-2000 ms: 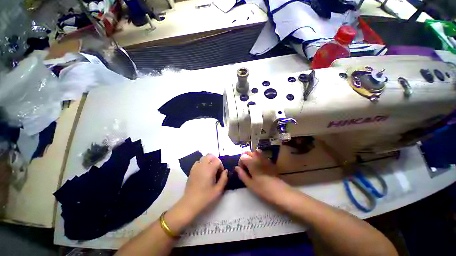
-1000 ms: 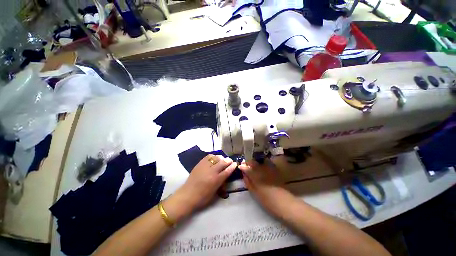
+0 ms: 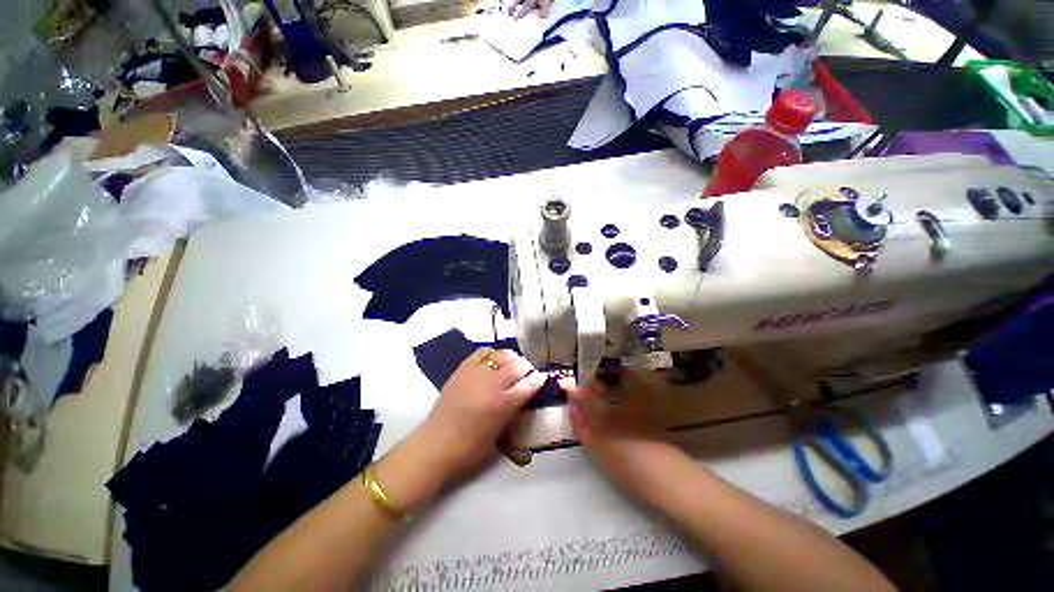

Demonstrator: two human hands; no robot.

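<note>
A dark curved cut piece (image 3: pixel 445 357) lies under the left end of the cream sewing machine head (image 3: pixel 693 278). My left hand (image 3: pixel 483 399) holds it from the left, fingertips beside the presser foot. My right hand (image 3: pixel 613 428) is at the needle area with its fingertips on the dark fabric; the machine head partly hides them. The needle is too small to tell. Another dark curved piece (image 3: pixel 437 278) lies behind, left of the head. A fanned stack of dark cut pieces (image 3: pixel 249 463) lies at the left, with a pale piece showing.
Blue-handled scissors (image 3: pixel 841 465) lie right of my right hand. A small clear bag (image 3: pixel 208 387) with dark contents is above the stack. A red bottle (image 3: pixel 757 150) stands behind the head. White panels with dark edging (image 3: pixel 670 69) lie beyond. A green basket (image 3: pixel 1008 98) is far right.
Since the earliest frame, my hands have come closer together at the needle, and less dark fabric shows in front of them. Since one second ago, the hands have barely moved; the view shifted slightly.
</note>
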